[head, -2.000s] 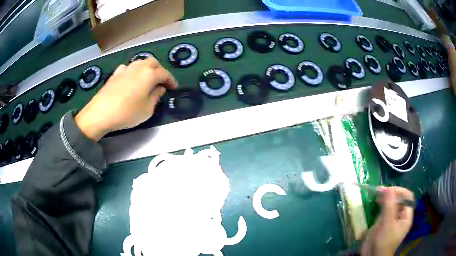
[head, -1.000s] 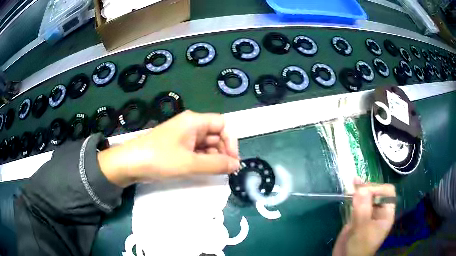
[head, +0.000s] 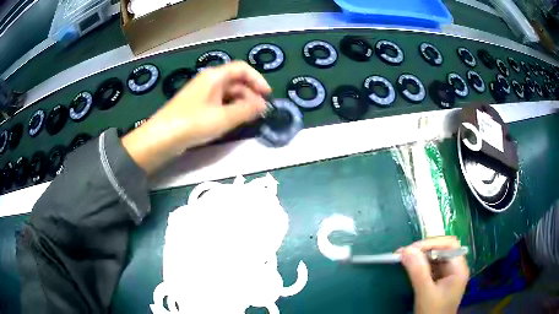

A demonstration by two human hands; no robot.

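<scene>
My left hand (head: 205, 107) holds a fitted ring (head: 281, 122), a black ring with a pale band, over the belt's near rail; it is slightly blurred. My right hand (head: 435, 276) holds silver tweezers (head: 377, 259). The tweezer tips are at a white C-shaped insert (head: 331, 237) at the green work surface; whether they grip it is not clear. A large white pile of inserts (head: 224, 245) lies to the left of it, with one loose insert (head: 296, 279) at the pile's right edge.
Rows of black rings (head: 350, 102) and fitted rings (head: 306, 92) lie on the green belt behind the pale rail (head: 343, 138). A clear plastic bag (head: 432, 184) and a metal bowl (head: 490, 199) with a dark brown block (head: 487, 138) lie right. A cardboard box (head: 178, 24) and blue tray (head: 398, 11) stand beyond.
My left hand took a black ring from the belt to the bench, where it met the insert on the tweezers. It is now back at the rail with a banded ring; the tweezers are at another insert.
</scene>
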